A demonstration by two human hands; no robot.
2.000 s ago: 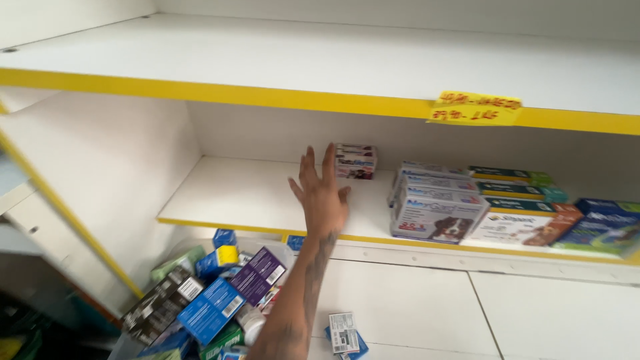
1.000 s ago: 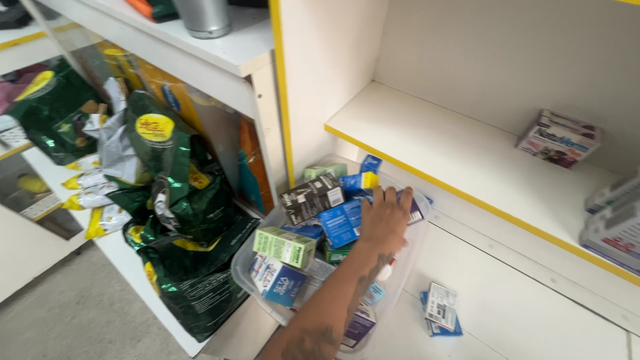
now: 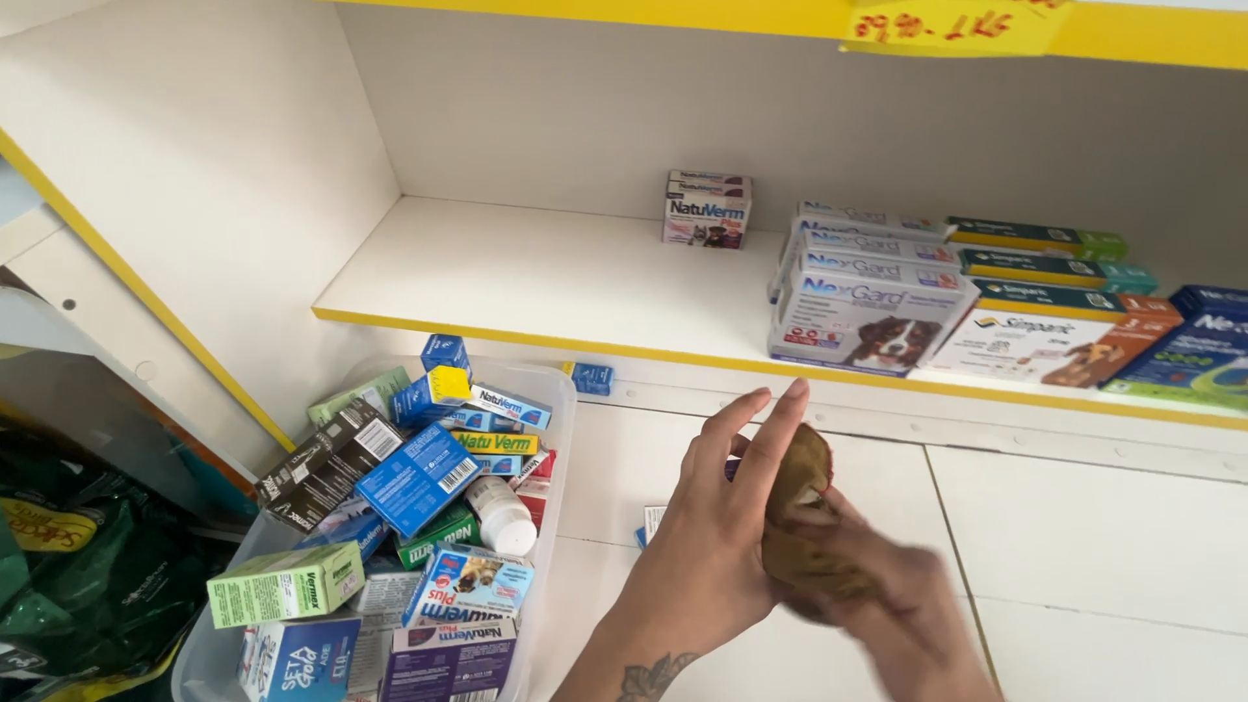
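Observation:
In front of the shelf, my left hand (image 3: 717, 517) is raised with a dark purple item, mostly hidden, between its fingers; it looks like a small box. My right hand (image 3: 887, 585), blurred, holds a crumpled brown cloth (image 3: 804, 546) against the left palm and fingers. To the left stands a clear plastic bin (image 3: 561, 409) heaped with medicine boxes, among them a blue box (image 3: 419, 480), a black box (image 3: 331, 463), a green Vermex box (image 3: 285, 585) and a white bottle (image 3: 501, 515). NatuVerm Plus boxes (image 3: 708, 213) stand at the back of the shelf (image 3: 546, 283).
NexGard boxes (image 3: 868, 312), Simparic boxes (image 3: 1043, 331) and a blue-green box (image 3: 1189, 346) line the shelf's right part. A small blue box (image 3: 591, 378) lies below the shelf edge. Green bags (image 3: 97, 556) are at the far left. Overhead runs a yellow-edged shelf (image 3: 624, 15).
My left hand has moved from the bin to the right, and the purple box it touched there is gone from that spot. My right hand and the brown cloth have come into view.

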